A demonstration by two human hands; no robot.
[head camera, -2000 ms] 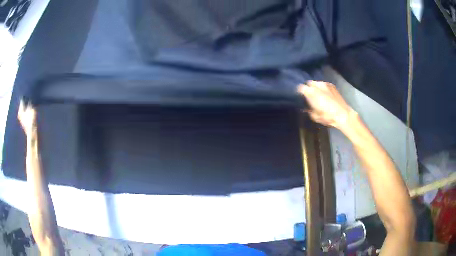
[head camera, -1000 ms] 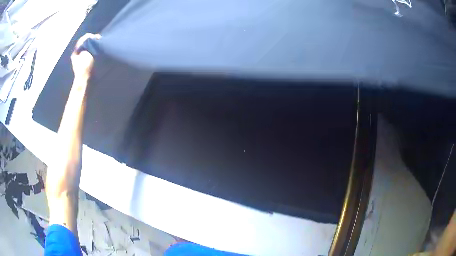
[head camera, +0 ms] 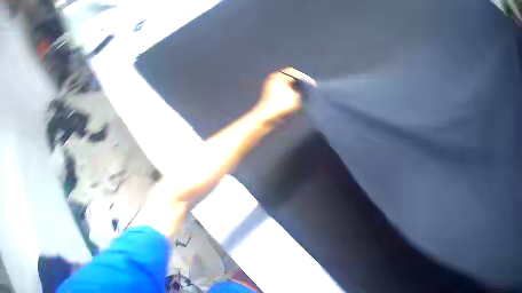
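My left hand point(head camera: 284, 94) is near the middle of the view, closed on the corner or edge of a dark fabric ply point(head camera: 412, 131). The ply fans out from my fist to the right, with a fold running through it. Its lower edge hangs over the dark lay point(head camera: 200, 80), which lies flat with a corner at the upper left. My right hand is out of the picture. The view is blurred.
The white table border point(head camera: 249, 217) runs diagonally along the lay's near edge. Dark and pale scraps point(head camera: 68, 123) lie on the floor at the left, beside a pale wall point(head camera: 26, 189). More white material with small dark pieces shows at the upper left.
The view has swung left, so the brass rail is out of the picture. My left hand, still gripping the ply, shows further right in the view. My right hand has left the picture since the earliest frame.
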